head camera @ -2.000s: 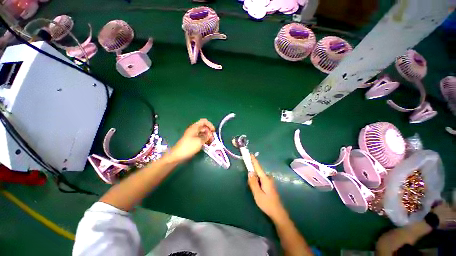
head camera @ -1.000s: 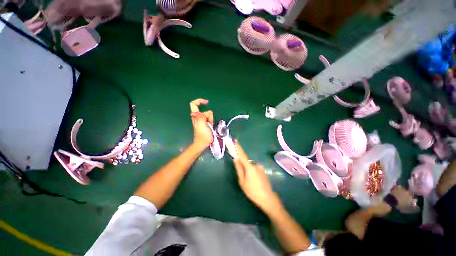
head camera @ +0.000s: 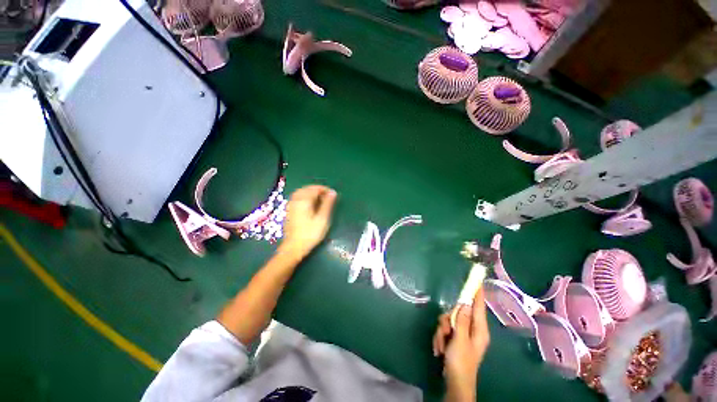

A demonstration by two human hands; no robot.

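Note:
A pink clip base with its C-shaped arm (head camera: 369,255) lies on the green bench in front of me, with neither hand on it. My left hand (head camera: 307,222) is left of it, beside the pile of small silvery pieces (head camera: 270,217); its fingers are curled, and whether they hold a piece cannot be told. My right hand (head camera: 464,334) is closed around the pale handle of the hammer (head camera: 475,281), to the right of the clip. The hammer's head is raised and slightly blurred.
Another clip base (head camera: 191,226) lies left of the silvery pile, near the white machine box (head camera: 141,118). Several clip bases (head camera: 560,338), a fan head (head camera: 615,284) and a bag of copper-coloured parts (head camera: 646,357) are at right. A steel post (head camera: 597,184) stands beyond. Fan heads (head camera: 498,105) lie at the far side.
My left hand has left the clip and moved to the silvery pile. The clip now lies free on the bench. My right hand has moved the hammer right, away from the clip. The view has shifted.

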